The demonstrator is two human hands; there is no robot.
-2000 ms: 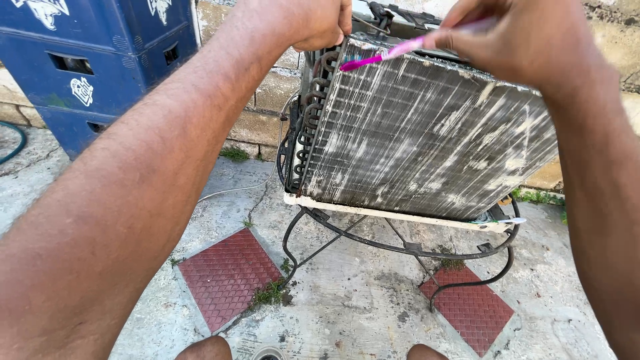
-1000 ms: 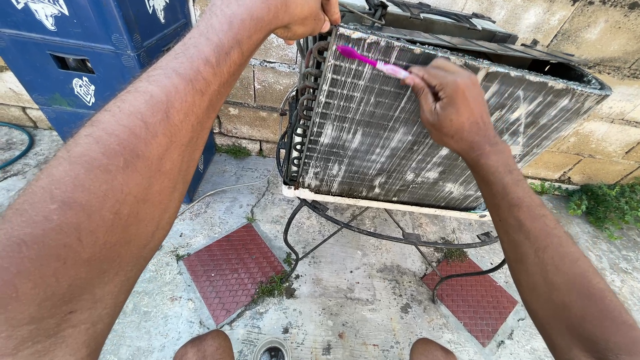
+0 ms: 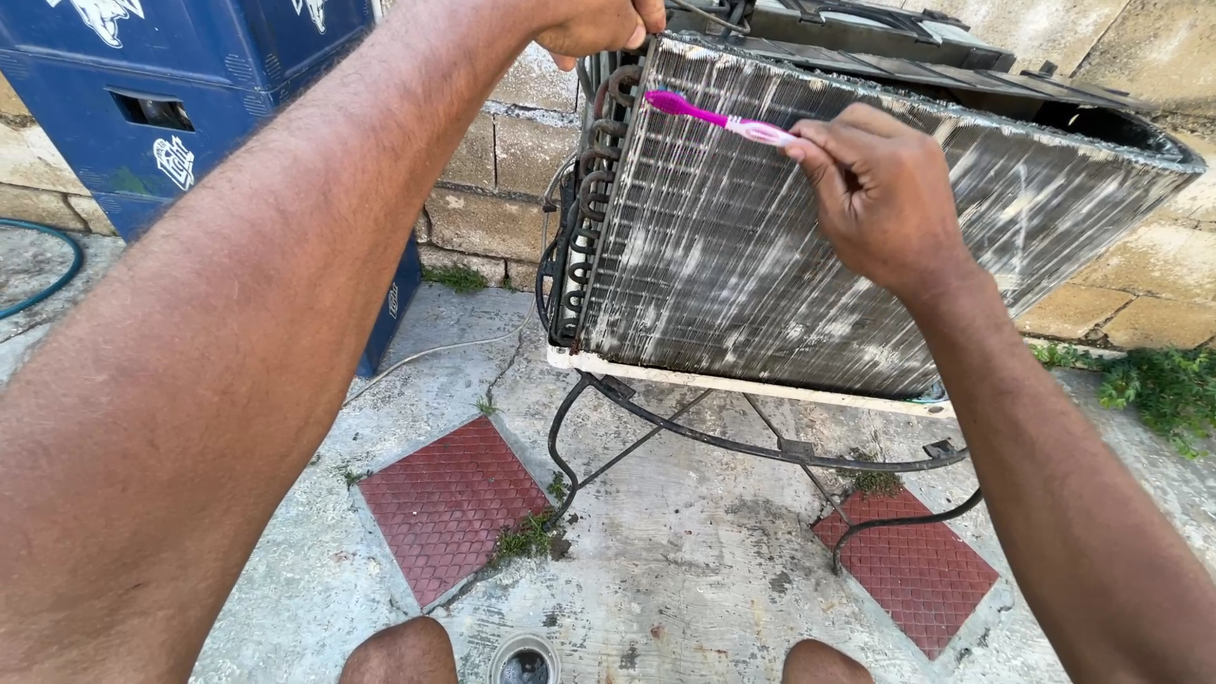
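Observation:
A finned condenser coil of an air conditioner (image 3: pixel 760 247), dark with whitish streaks, stands tilted on a white base tray (image 3: pixel 750 388). My right hand (image 3: pixel 879 195) grips the pale handle of a pink toothbrush (image 3: pixel 708 116). The brush head lies over the coil's upper left fins; whether its bristles touch them is unclear. At the coil's top left corner is my left hand (image 3: pixel 608 27), fingers bent against the edge, partly cut off by the frame. Curved copper return bends (image 3: pixel 597 180) run down the coil's left side, below that hand.
A round black metal stand (image 3: pixel 703 437) supports the unit. Stacked blue plastic crates (image 3: pixel 190 71) stand at the left, before a block wall (image 3: pixel 484 223). A thin cable (image 3: pixel 446 347) crosses the concrete. A teal hose (image 3: pixel 57 285) lies far left. Near my knees is a round cup-like opening (image 3: pixel 524 662).
From two seconds ago to one second ago, my right hand moved lower on the coil face with the toothbrush. The left hand stays at the top left corner. The view has shifted somewhat.

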